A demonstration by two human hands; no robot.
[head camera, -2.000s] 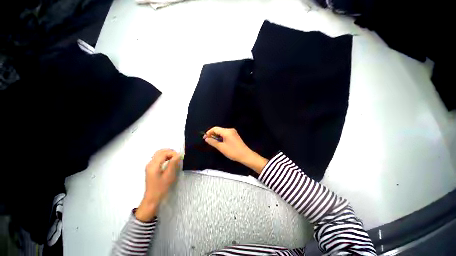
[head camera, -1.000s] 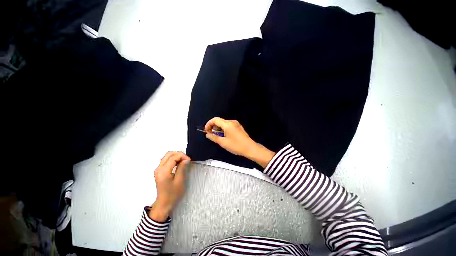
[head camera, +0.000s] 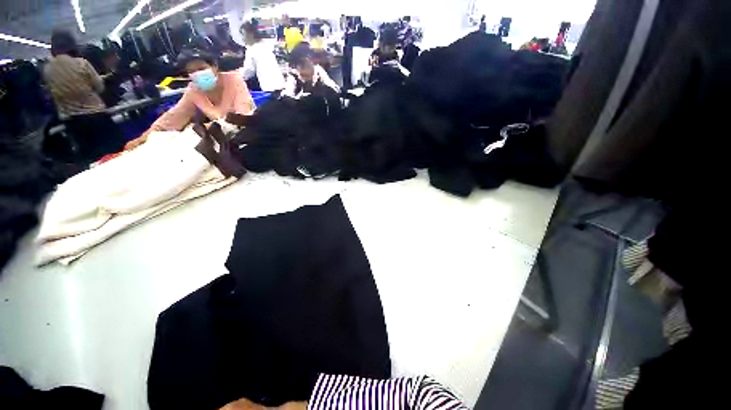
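The black trousers [head camera: 296, 296] lie folded on the white table [head camera: 449, 264], their near end cut off by the bottom edge of the picture. Of my right hand only a strip of the wrist and hand back [head camera: 260, 404] shows at the bottom edge, beside the striped sleeve [head camera: 361, 392], over the near part of the trousers. Its fingers are out of the picture, so any tool in them is hidden. My left hand is not in view.
Cream garments [head camera: 132, 188] lie at the far left; a masked person [head camera: 212, 96] leans over them. A heap of black garments [head camera: 385, 120] lines the far edge. Dark cloth [head camera: 40, 396] lies near left. Dark hanging cloth and a grey surface [head camera: 529, 344] stand at right.
The view has tilted up and turned, showing the room and far table edge. The trousers now appear lower and further left. My left hand has left the picture and my right is mostly cut off.
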